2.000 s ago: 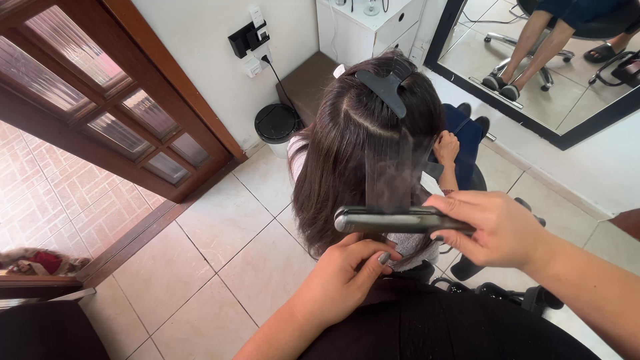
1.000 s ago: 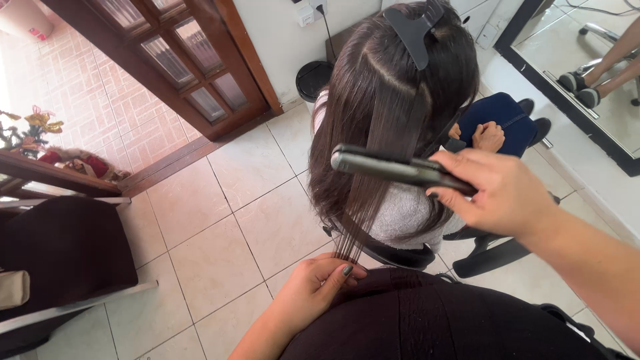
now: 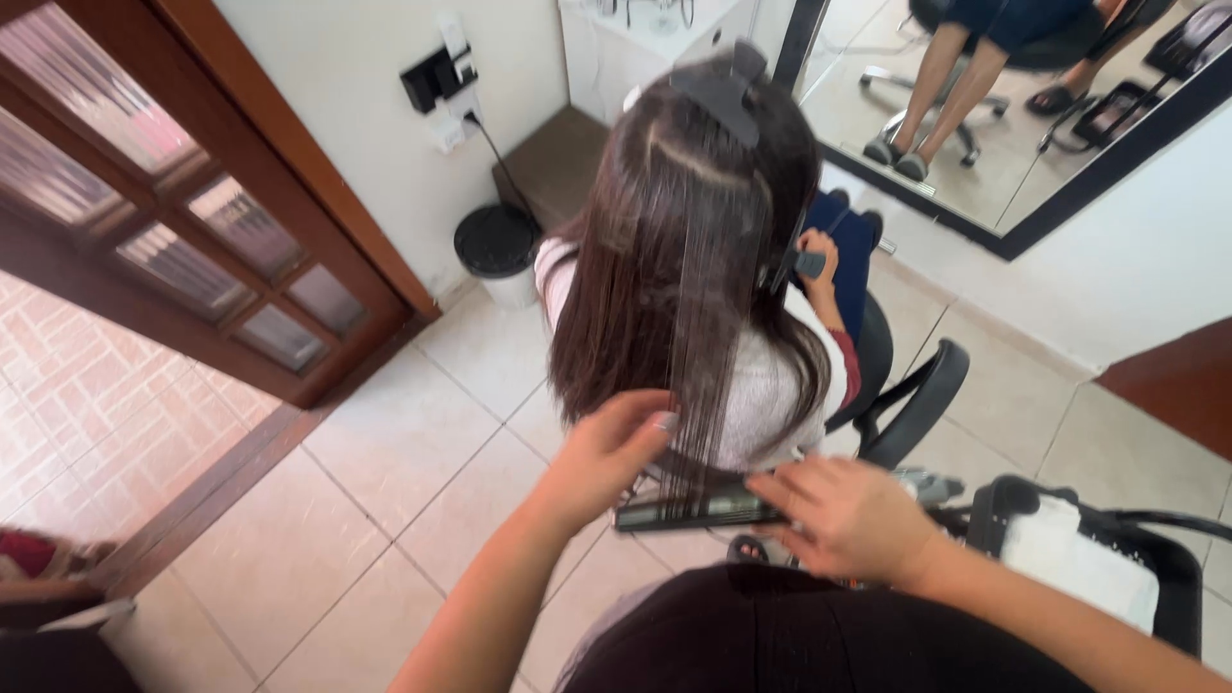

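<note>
A seated person's long dark hair (image 3: 626, 289) hangs down the back, parted across the crown, with a dark claw clip (image 3: 724, 96) holding the top section. A thin straight strand (image 3: 707, 356) falls in the middle, and faint smoke or steam shows over it. My right hand (image 3: 837, 515) is shut on a dark flat iron (image 3: 693, 512), whose plates lie level at the tips of that strand. My left hand (image 3: 616, 452) is beside the strand, thumb and fingers against its left edge; whether it grips any hair cannot be told.
A wheeled tray (image 3: 1184, 597) with a white item stands at the lower right, near the chair's armrest (image 3: 929, 395). A lidded bin (image 3: 496, 241) and a wall socket with a cord are beyond the person. A framed mirror (image 3: 1011, 241) leans at upper right; a wooden glazed door (image 3: 231, 212) is at left.
The flat iron has moved down to the strand's tips from higher up. My left hand has left the strand's ends, where it was a second ago, and is now higher beside it.
</note>
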